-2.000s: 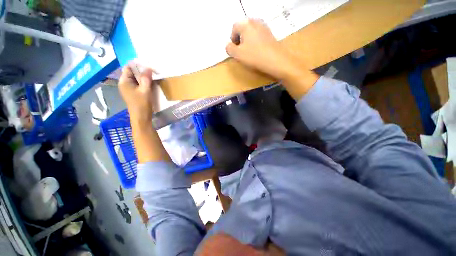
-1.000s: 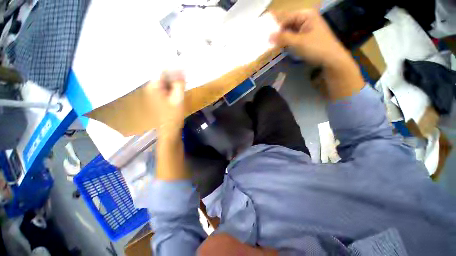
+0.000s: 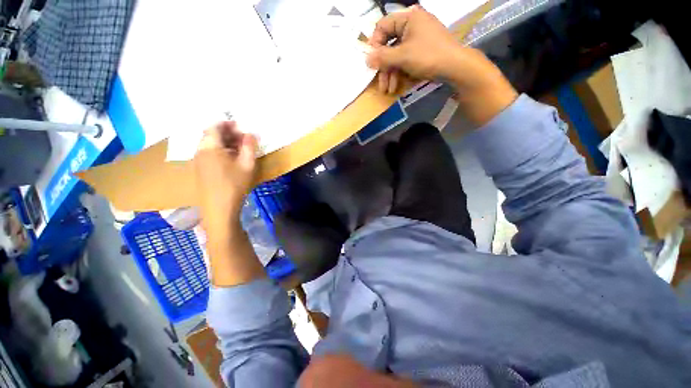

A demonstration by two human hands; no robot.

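A white paper pattern with a few thin black marks lies over a tan-brown pattern card, whose curved edge shows along the near side and juts out to the left. My left hand is at the paper's lower left edge, slightly blurred, fingers bent; whether it grips the paper or card cannot be told. My right hand is at the paper's right side, thumb and forefinger pinched together on a small pale piece of paper edge, other fingers curled near the card.
A blue slotted crate stands on the floor at left. A Jack machine table and checked cloth are at upper left. White scraps and cardboard lie at right. A pale ruler strip runs along the far table edge.
The brown card now juts out further left, beyond my left hand. My left hand has moved left and down, my right hand slightly left. The view has shifted since the oldest frame.
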